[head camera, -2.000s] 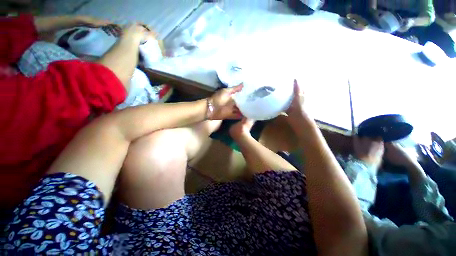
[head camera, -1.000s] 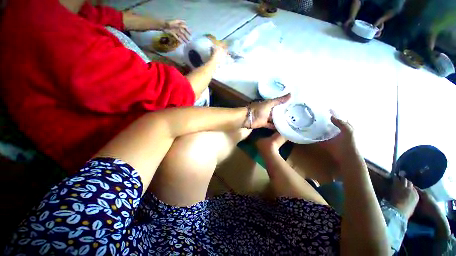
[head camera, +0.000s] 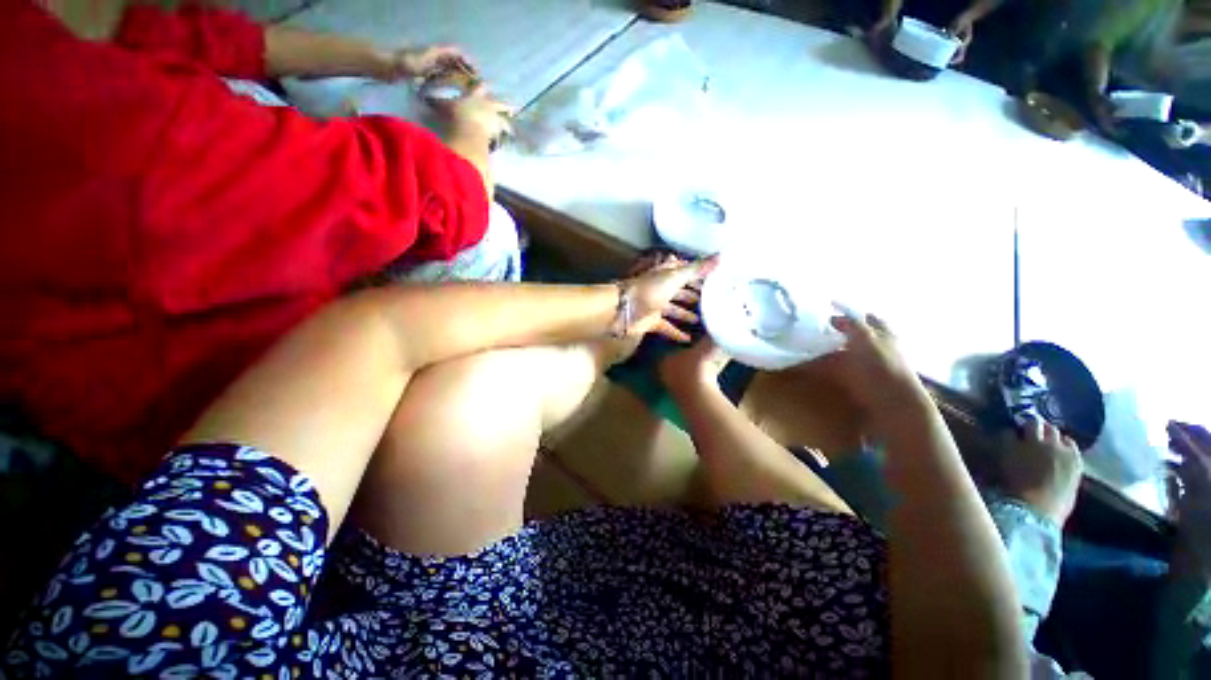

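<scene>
A white round bowl (head camera: 768, 322) is held tilted above my lap, its base with a raised ring facing me. My right hand (head camera: 866, 348) grips its right rim. My left hand (head camera: 660, 303), with a bracelet at the wrist, is at the bowl's left side, its fingers spread; whether they touch the rim is unclear. A dark patch shows behind this hand, too blurred to name. A second white bowl (head camera: 689, 223) lies base up on the table edge beyond my left hand.
A white-topped table (head camera: 850, 173) runs ahead, with a crumpled clear bag (head camera: 651, 86). A person in a red sleeve (head camera: 385, 186) works close on my left. On my right, a hand (head camera: 1043, 465) holds a black round piece (head camera: 1069, 392). Other workers handle white bowls (head camera: 926, 43) across the table.
The view has shifted. The bowl has turned to show its base more squarely. My left hand has loosened from the rim and its fingers have spread. The neighbour's black piece has tilted up.
</scene>
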